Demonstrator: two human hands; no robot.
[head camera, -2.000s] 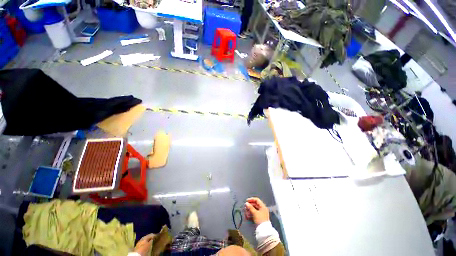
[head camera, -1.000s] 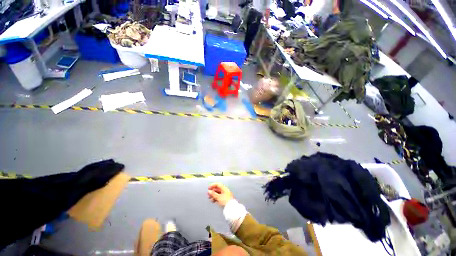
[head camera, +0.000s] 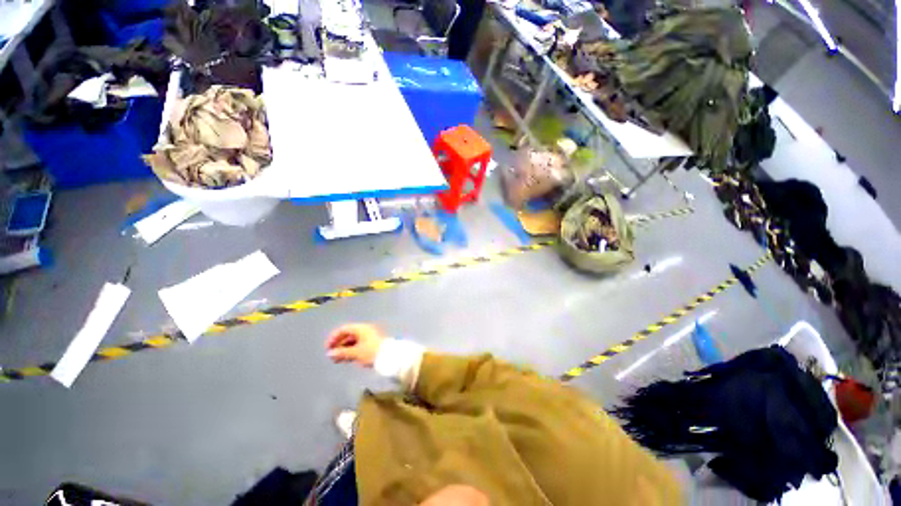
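My right hand (head camera: 356, 344) is in front of me over the grey floor, left of centre, with a white cuff and a brown sleeve. Its fingers are curled and the image is soft, so I cannot tell if they hold something small. My left hand is not in view. A black cloth heap (head camera: 736, 420) with fringed edges lies at the lower right, partly over a white surface. White sheets (head camera: 219, 294) and a white strip (head camera: 91, 334) lie on the floor ahead to the left.
Yellow-black tape (head camera: 366, 289) crosses the floor. Beyond it stand a white machine table (head camera: 346, 133), a white tub (head camera: 237, 210) of tan cloth, a blue bin (head camera: 430, 94), a red stool (head camera: 461, 163) and an olive sack (head camera: 596, 237). Olive garments (head camera: 687, 74) lie on a table.
My view has moved forward past the seat and white table. The far machine table and tub are nearer. My left hand and the yellow-green cloth have left the picture. My right hand sits further left.
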